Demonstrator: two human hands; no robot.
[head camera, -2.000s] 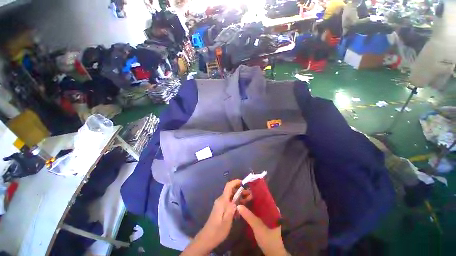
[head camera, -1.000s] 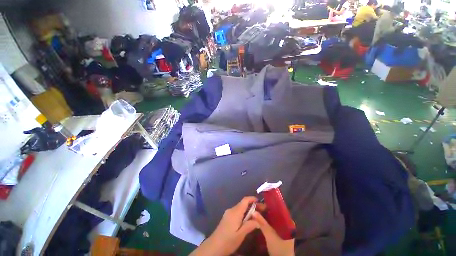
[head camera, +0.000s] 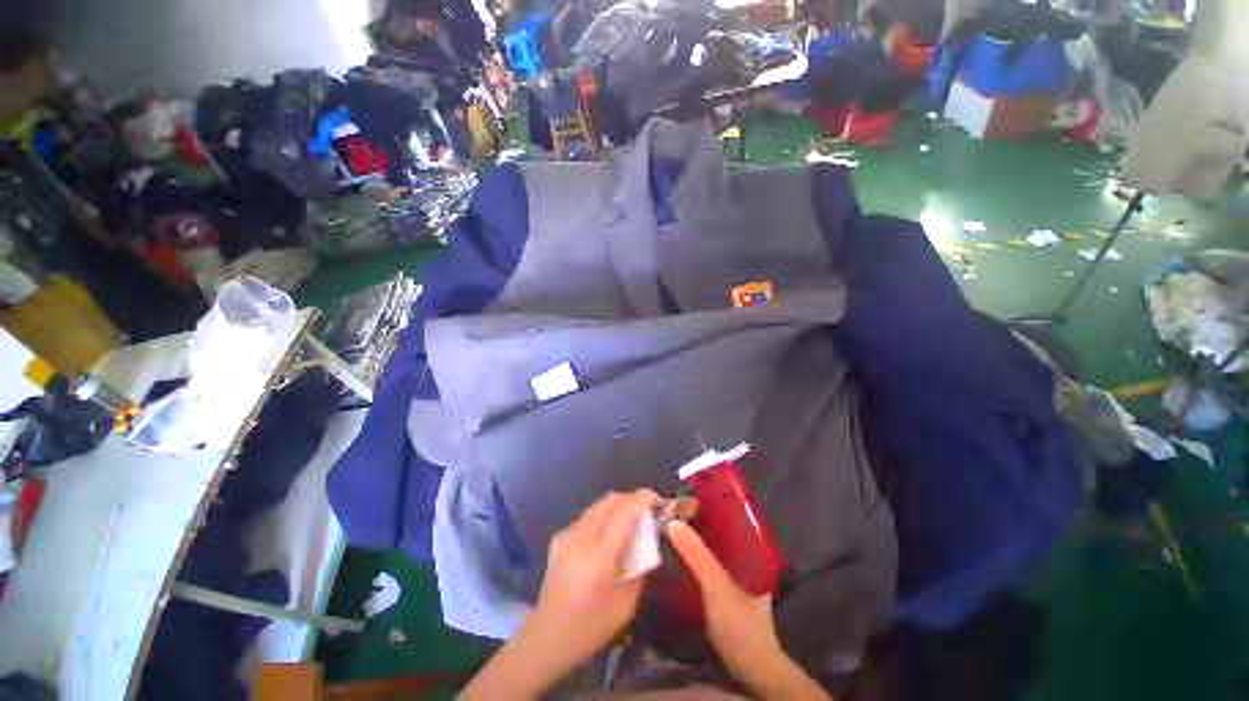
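A red tagging gun with a white strip across its top and a thin needle points away from me, low in the middle. My right hand is shut on it. My left hand is just left of it, its fingers closed on white hang tags near the right fingertips. Both hands are over a grey jacket with navy sleeves, laid over others. One white tag lies on the grey cloth, up and left of the gun. An orange badge is on the chest.
A white side table with a clear plastic container stands at the left. Heaped clothes lie behind it. A dress form stands at the back right. Paper scraps lie on the green floor.
The white tags in my left hand now show more fully beside the gun. The gun's needle now shows above its top. The view has shifted; the single tag still lies on the grey cloth.
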